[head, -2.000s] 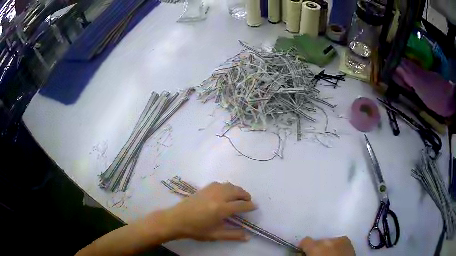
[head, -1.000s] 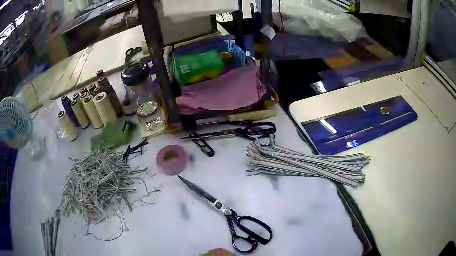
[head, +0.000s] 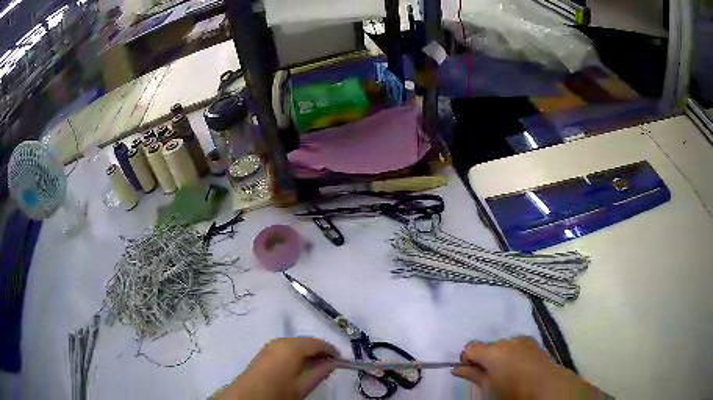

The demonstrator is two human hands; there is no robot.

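Note:
My left hand point(head: 293, 367) and my right hand point(head: 504, 367) are at the bottom of the head view. Between them they hold a narrow grey fabric strip point(head: 399, 365) stretched level, one end in each hand's fingers. The strip passes in front of the black handles of the tailor's shears point(head: 348, 326), which lie on the table with the silver blades pointing up and left. I cannot tell whether the strip is one piece or several. A bundle of grey-white strips point(head: 489, 266) lies at the right table edge, its ends over the edge.
A tangled heap of offcuts point(head: 160, 277) and part of another bundle point(head: 82, 355) lie left. A pink tape roll point(head: 277, 247), small snips point(head: 329, 230) and black-handled scissors point(head: 414, 208) lie beyond the shears. Thread cones point(head: 180, 162) and a fan point(head: 37, 180) stand at the far edge.
The view has swung to the right. My hands, earlier at the lower middle over strips on the table, are now in front of the shears, holding a strip taut between them.

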